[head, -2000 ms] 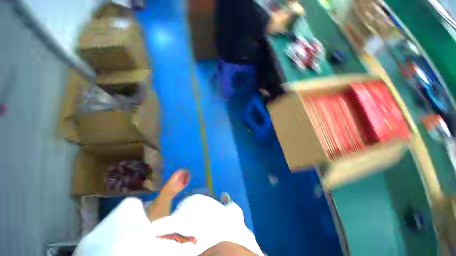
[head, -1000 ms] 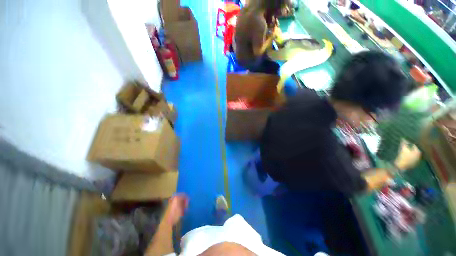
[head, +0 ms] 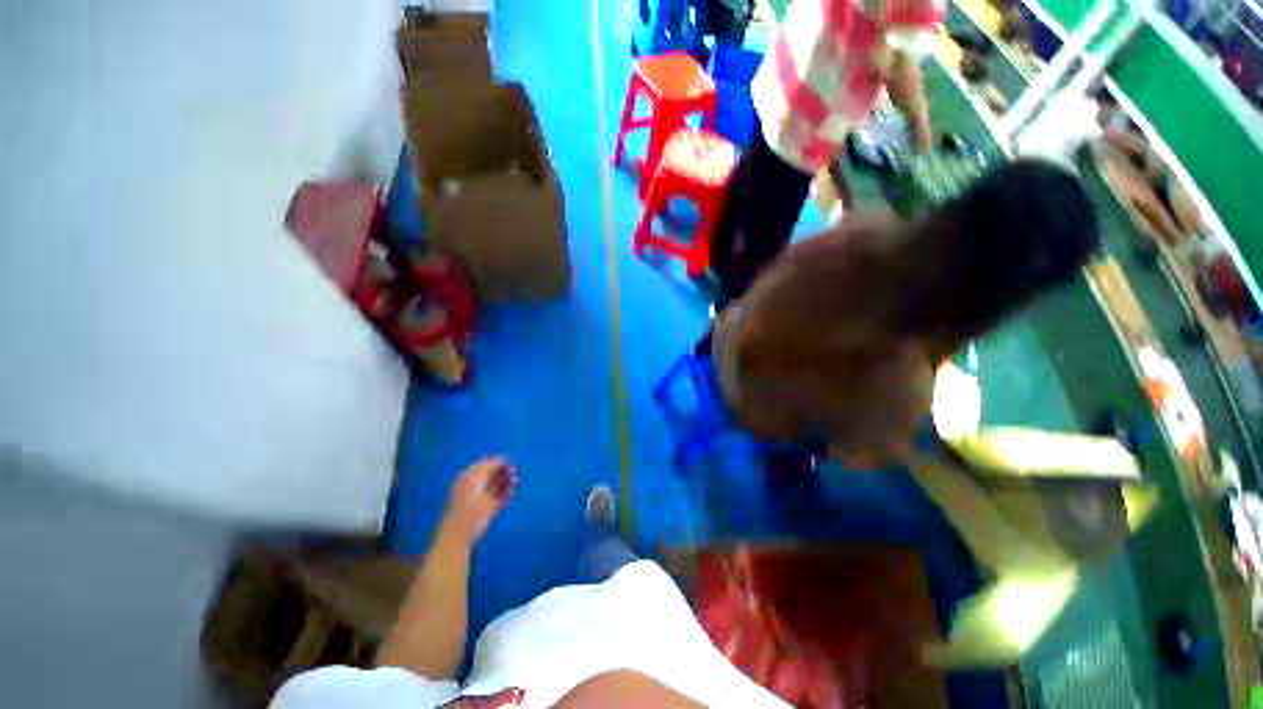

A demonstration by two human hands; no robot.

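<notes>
My left hand (head: 484, 495) hangs over the blue floor at the lower left, bare and blurred, with its fingers loosely curled and no object visible in it. My right hand cannot be made out; a patch of skin and a small pinkish patch show at the bottom edge. A brown carton (head: 866, 609) with shiny red packing (head: 748, 630) inside stands at the lower right, cut off by the frame edge. Neither hand touches it.
A fire extinguisher (head: 432, 333) and a tall carton (head: 499, 222) stand along the left wall. Red stools (head: 688, 169) are ahead. A seated person bends over the green bench (head: 1080, 630) beside cream-yellow strip material (head: 1018, 616); another person stands beyond.
The view has moved forward along the aisle. The dark-clothed person has left view, and the stools and extinguisher appear nearer. The red-filled carton is now at the bottom. My left hand stays low and left.
</notes>
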